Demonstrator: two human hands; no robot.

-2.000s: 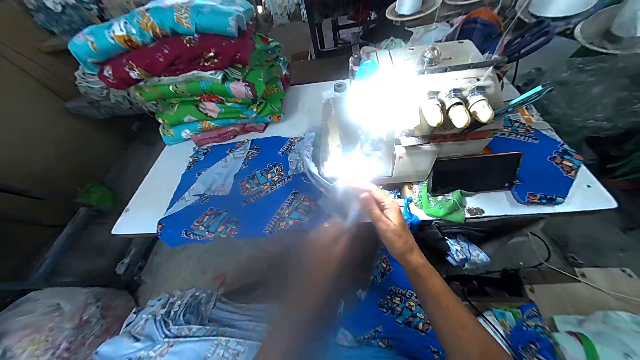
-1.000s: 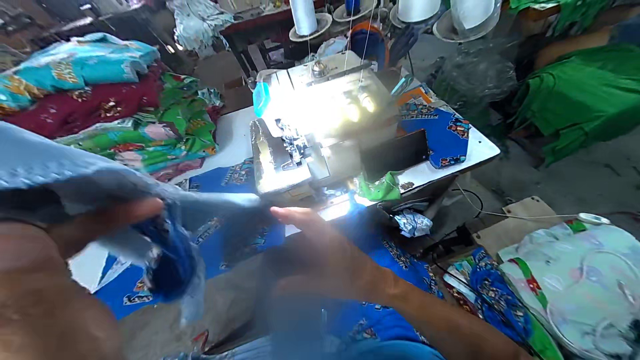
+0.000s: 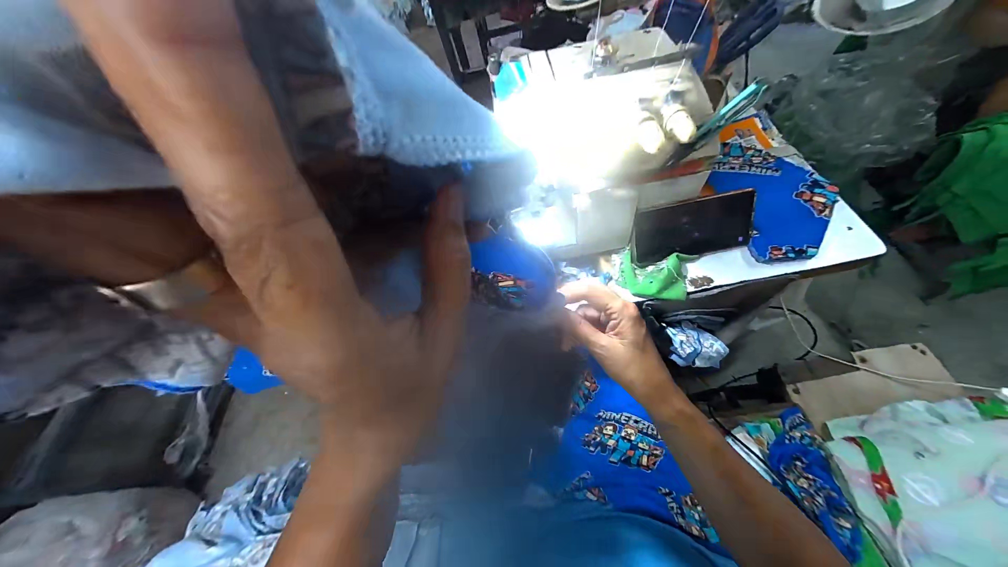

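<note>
Close to the camera, my left hand (image 3: 331,291) is raised with its fingers spread over a light blue cloth with a stitched edge (image 3: 425,134); part of the cloth lies behind the fingers. My right hand (image 3: 610,323) pinches the edge of a blue printed fabric piece (image 3: 512,276), just below the sewing machine's front. The white sewing machine (image 3: 614,102) shines with a glaring lamp that hides its needle area. More blue printed fabric (image 3: 622,441) hangs over the lap. Motion blur and the left hand hide where the cloths meet.
A dark phone (image 3: 697,224) leans beside a green cloth scrap (image 3: 657,276) on the white table (image 3: 843,236). Blue printed fabric (image 3: 787,205) lies at the table's right end. Cables and a wooden board (image 3: 874,386) are below right. Folded light blue cloths (image 3: 244,512) sit at lower left.
The light blue cloth, low at the machine two seconds ago, is now raised close to the camera at upper left. My left hand has come up in front of it, with its fingers spread.
</note>
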